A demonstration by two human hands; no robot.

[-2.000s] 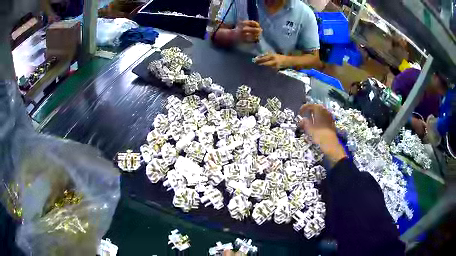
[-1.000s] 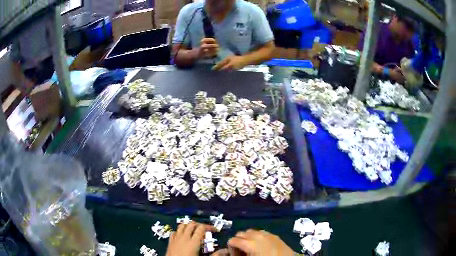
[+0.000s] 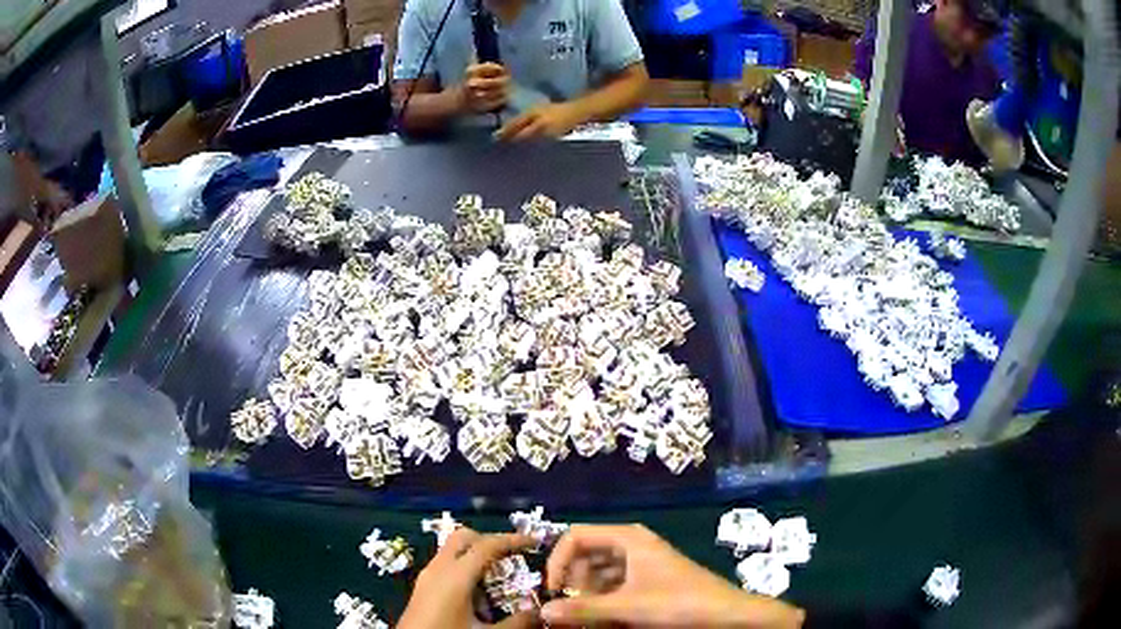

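Note:
My left hand [image 3: 457, 587] is at the bottom centre, its fingers curled around a white plastic housing [image 3: 510, 582] with gold showing in its slots. My right hand [image 3: 633, 582] is just right of it, fingertips bent at the housing's right side. Whether the right fingertips hold a small part cannot be seen. Several loose white housings lie around the hands, one [image 3: 387, 552] to the left and a group of three [image 3: 765, 549] to the right. A large pile of white housings [image 3: 492, 332] lies on the black sheet [image 3: 406, 172] ahead.
A second white pile [image 3: 861, 295] lies on a blue sheet [image 3: 787, 369] at right. A clear plastic bag [image 3: 105, 492] with gold contacts stands at left. Metal uprights [image 3: 1045, 307] rise at both sides. A person [image 3: 541, 62] sits opposite, holding a dark upright tool.
Two seconds ago my right hand was over the pile's right edge. It is now back at the near bench beside my left hand. The view has turned right, and the held housing shows between the fingers.

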